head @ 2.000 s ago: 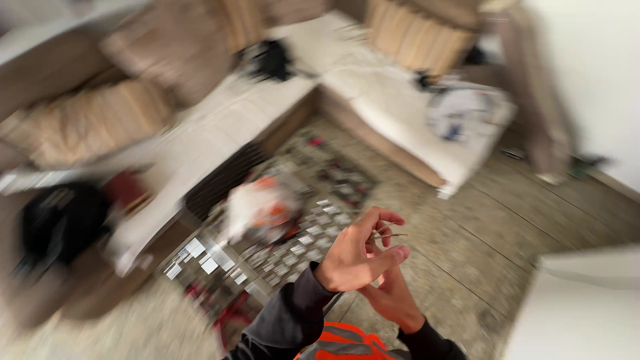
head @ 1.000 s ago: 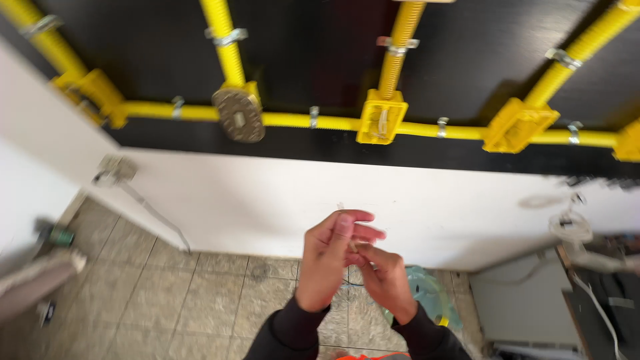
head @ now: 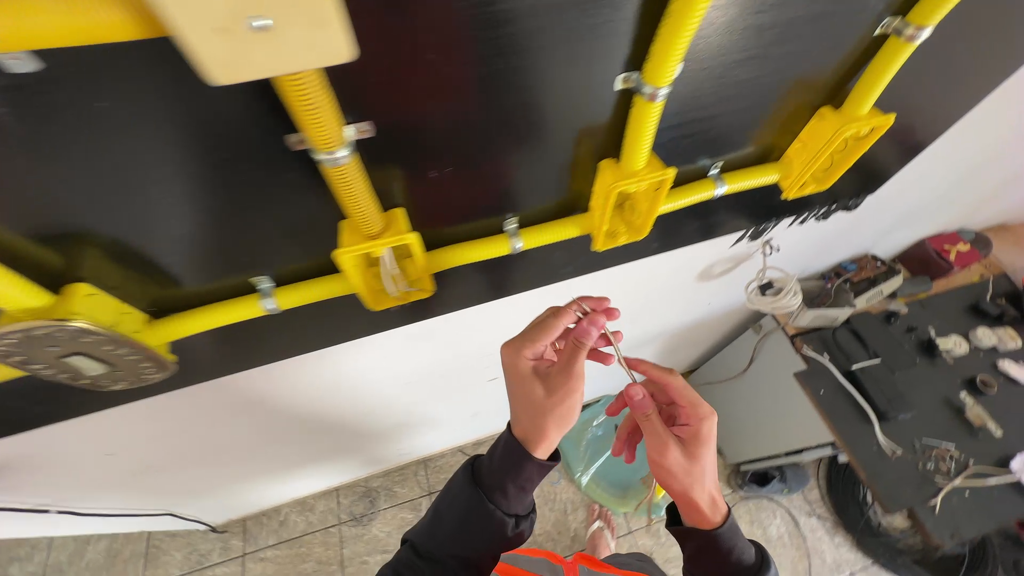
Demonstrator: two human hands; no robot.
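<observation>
My left hand (head: 556, 368) pinches the upper end of a thin wire (head: 616, 348) between thumb and fingers. Lower down, my right hand (head: 668, 424) grips the same wire between thumb and forefinger. Both hands are in front of a white wall, below a black panel (head: 480, 104). Yellow corrugated conduit (head: 512, 244) runs along the panel, held by metal clamps. It joins open yellow electrical boxes; one box (head: 384, 260) holds a short pale wire end, and another box (head: 632, 202) is further right.
At right, a dark table (head: 920, 352) carries cables, small fittings and tools. A coil of white cable (head: 774, 294) is at its far corner. Below my hands is a translucent greenish container (head: 604, 464) on the tiled floor. A black cable (head: 112, 514) lies at lower left.
The view has swung from a sofa and floor to the black panel, then shifted further right along it. My hands stay close together, now with a wire plainly visible between them.
</observation>
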